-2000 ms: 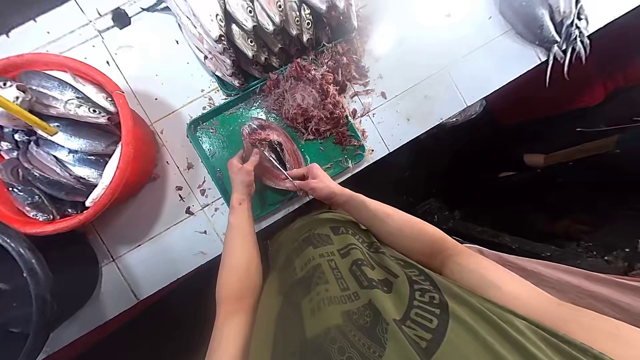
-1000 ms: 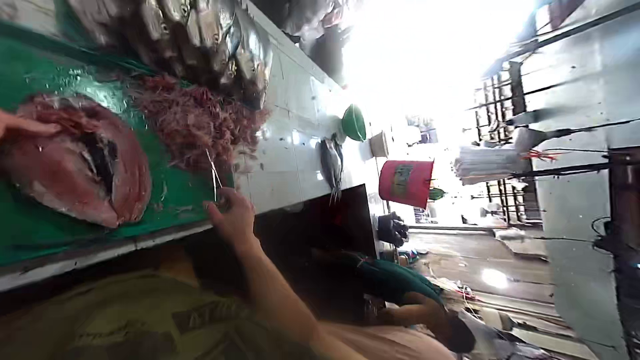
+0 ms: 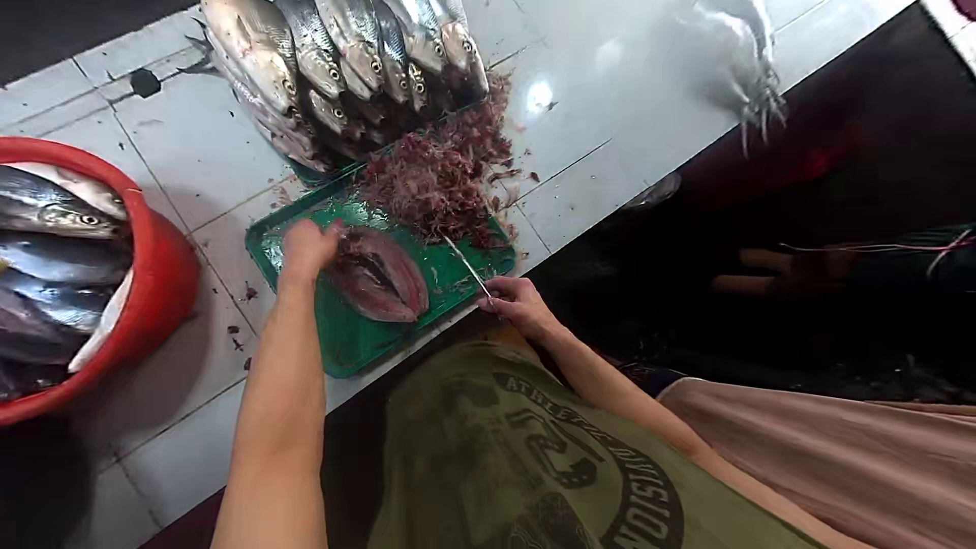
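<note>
An opened fish point(image 3: 380, 276), its pinkish-red flesh showing and a dark slit down the middle, lies on a green plastic tray point(image 3: 345, 352). My left hand point(image 3: 309, 248) grips the fish's upper left end. In my right hand point(image 3: 520, 306), at the tray's lower right edge, are the handles of a thin metal tool point(image 3: 468, 265), which looks like tweezers or forceps. Its tip points up and left to a heap of reddish fish bones and scraps point(image 3: 442, 179) across the tray's upper right part.
Whole silvery fish point(image 3: 358, 53) are piled behind the tray on the white tiled counter point(image 3: 221, 137). At the left stands a red plastic tub point(image 3: 164, 267) of whole fish. A blurred grey, squid-like bundle point(image 3: 743, 69) lies at the upper right, near the counter's edge.
The view swung to the right and has come back down. Two seconds ago my right hand held the tool at the fish; now hand and tool are to its right, at the scrap heap.
</note>
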